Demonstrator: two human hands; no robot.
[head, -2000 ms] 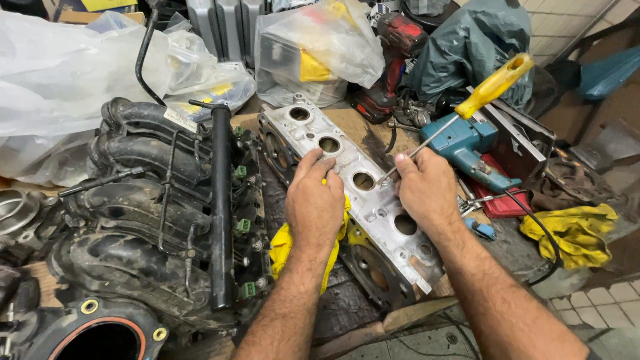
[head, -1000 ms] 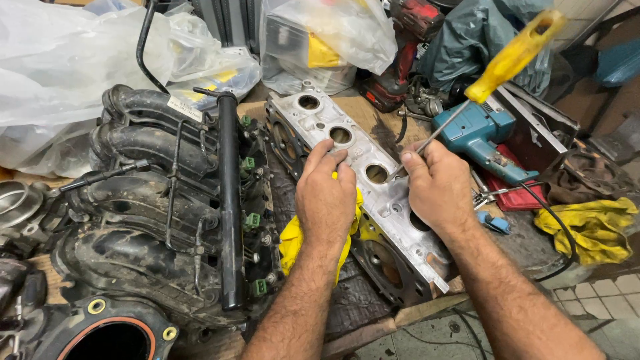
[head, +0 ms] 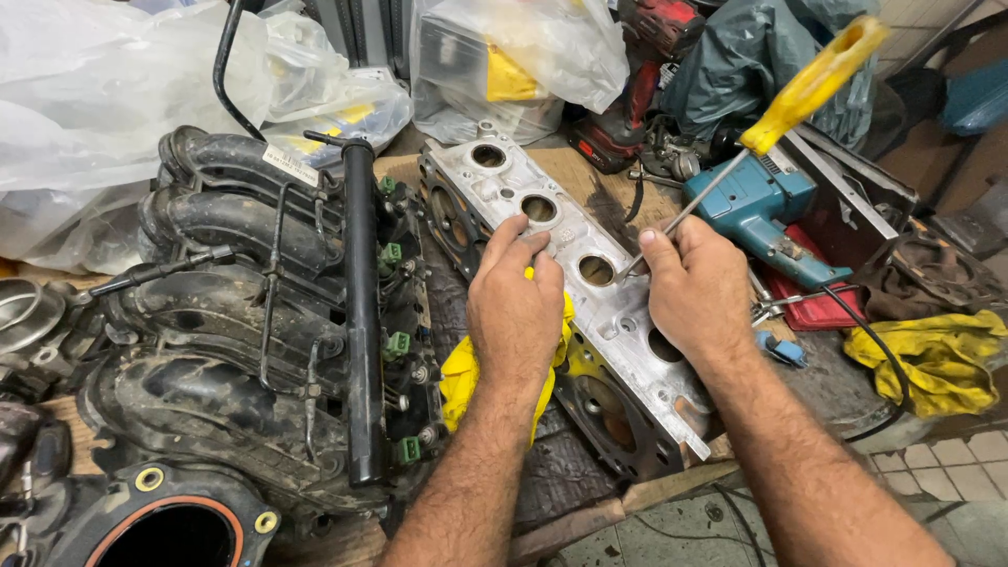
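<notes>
An aluminium cylinder head (head: 559, 250) with several round ports lies tilted on the bench, a dark gasket (head: 610, 409) along its left side. My right hand (head: 697, 287) grips the shaft of a screwdriver with a yellow handle (head: 815, 85); its tip meets the metal face just right of the third port from the top. The handle points up and to the right. My left hand (head: 516, 311) rests on the head's left edge below the second port, around a yellow cloth (head: 465, 382) that shows under the palm and between the fingers.
A black intake manifold (head: 213, 291) with a fuel rail (head: 362, 315) fills the left side. Right of the head lie a teal corded power tool (head: 748, 201), a red case (head: 819, 303) and another yellow cloth (head: 929, 362). Behind are a red cordless drill (head: 630, 102) and plastic bags (head: 118, 94).
Both hands stay at about the same places on the cylinder head. The screwdriver's tip remains by the same port. The view has shifted slightly.
</notes>
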